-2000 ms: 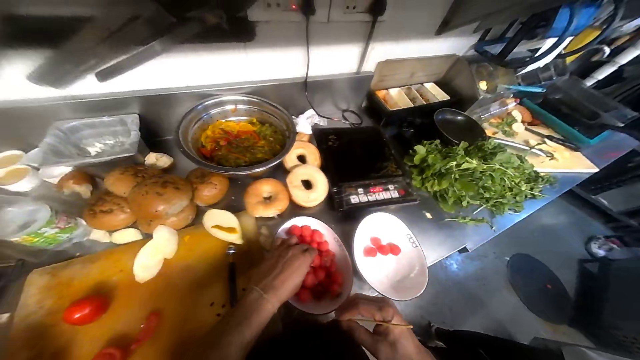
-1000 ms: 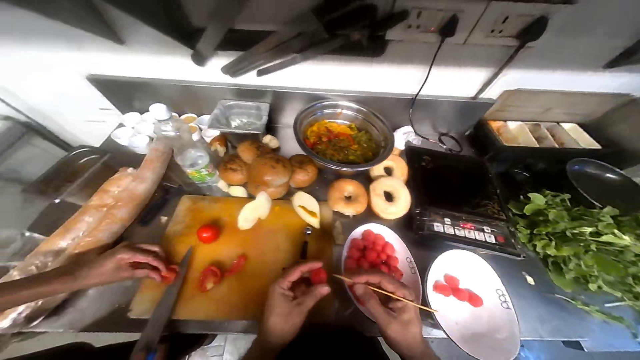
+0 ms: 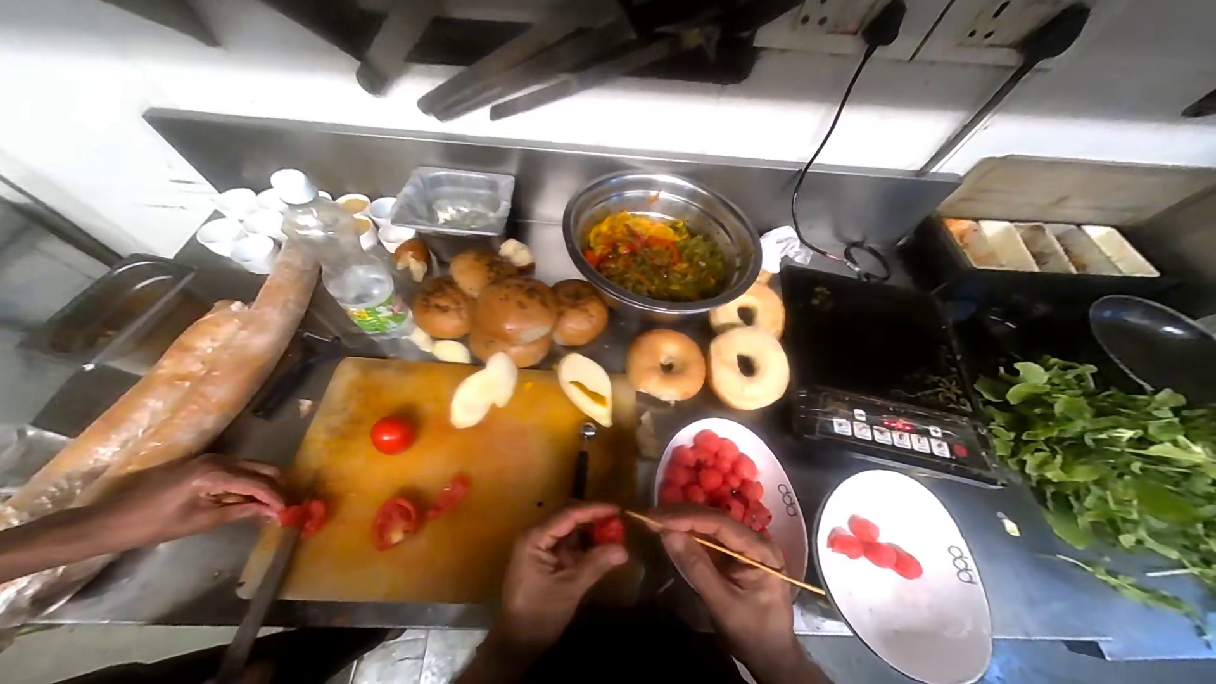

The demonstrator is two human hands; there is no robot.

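Note:
Between its thumb and fingers, my left hand (image 3: 568,560) holds a red melon ball (image 3: 608,529) over the right front edge of the yellow cutting board (image 3: 456,532). My right hand (image 3: 724,570) grips a thin wooden skewer (image 3: 760,565), its tip close to the ball. Partly behind my right hand is a white oval dish with many red balls (image 3: 708,465). Several more red pieces (image 3: 879,551) lie in a second white oval dish (image 3: 912,627) to the right. A melon baller (image 3: 582,456) rests on the board, above my left hand.
At the left, a co-worker's hand (image 3: 214,494) touches cut tomato (image 3: 304,516) beside a knife (image 3: 256,608). Buns (image 3: 513,309), bagels (image 3: 749,368), a steel bowl of sliced vegetables (image 3: 662,294) and a plastic bottle (image 3: 356,275) stand behind the board. An induction cooker (image 3: 874,380) and leafy greens (image 3: 1111,456) are at the right.
My left hand has come out of the dish of red balls, where it was two seconds ago, and now holds one ball. The view has swung left, showing the co-worker's hand.

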